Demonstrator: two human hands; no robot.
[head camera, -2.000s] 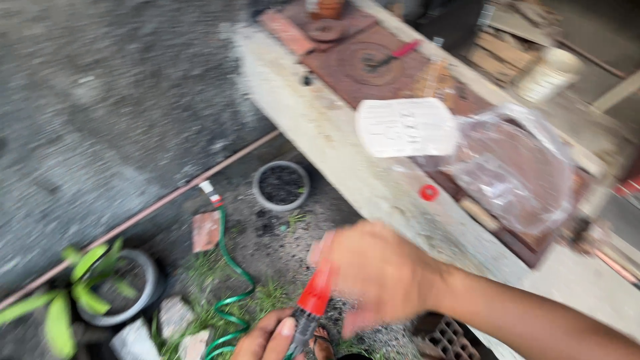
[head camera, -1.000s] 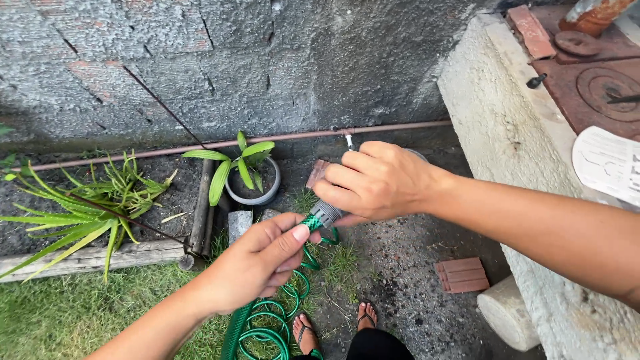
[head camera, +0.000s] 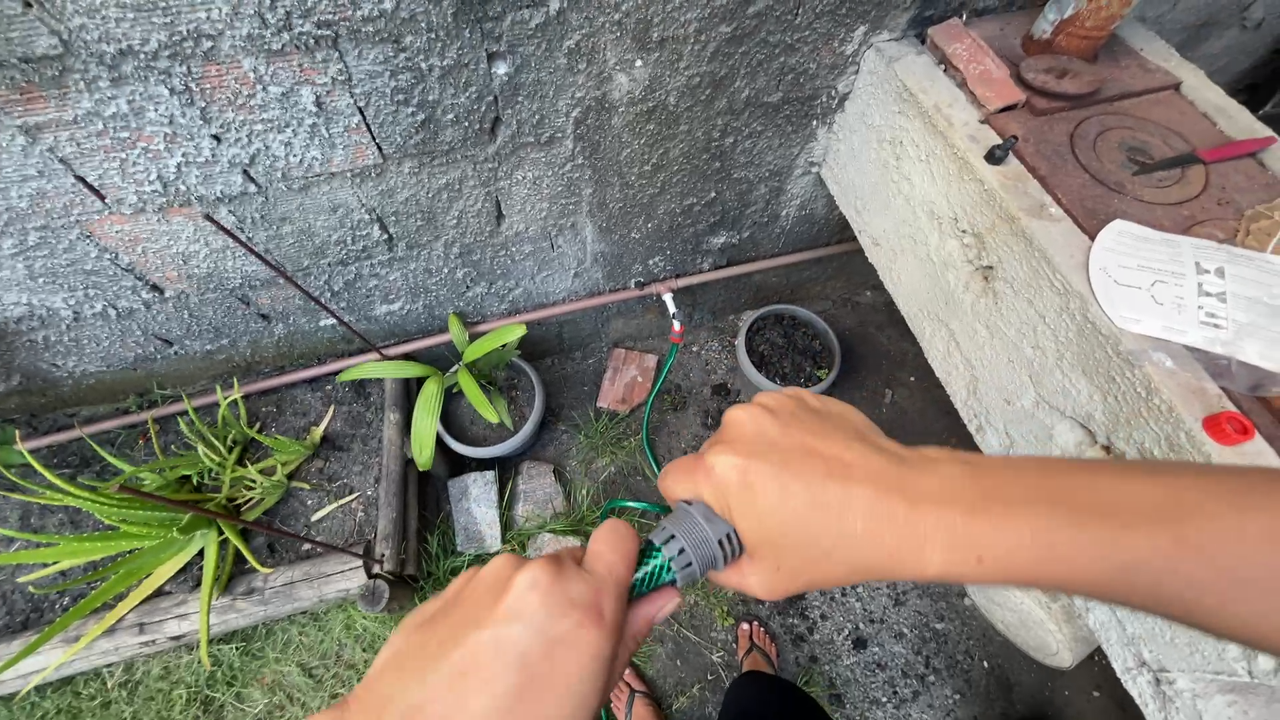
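My left hand (head camera: 545, 610) grips the end of a green garden hose (head camera: 652, 570), which has a grey threaded plastic fitting (head camera: 700, 543) around it. My right hand (head camera: 800, 490) is closed at the fitting's far side; what lies inside its fingers is hidden. Behind my hands, a stretch of green hose runs up to a white tap (head camera: 670, 305) with a red-and-white connector, fixed to a pinkish pipe (head camera: 560, 312) along the wall. A red plastic ring (head camera: 1228, 428) and a small black fitting (head camera: 1000, 150) lie on the ledge at the right.
A rough masonry ledge (head camera: 960, 250) with a rusty stove plate, a pink-handled knife (head camera: 1225, 152) and a printed sheet (head camera: 1180, 290) fills the right. Potted plant (head camera: 490, 445), soil-filled pot (head camera: 745, 350), brick (head camera: 627, 380) and log-edged aloe bed (head camera: 240, 600) stand below the wall.
The red part between my hands two seconds ago no longer shows there; the grey fitting is seen there now. My right hand stays at the fitting. The view has swung considerably.
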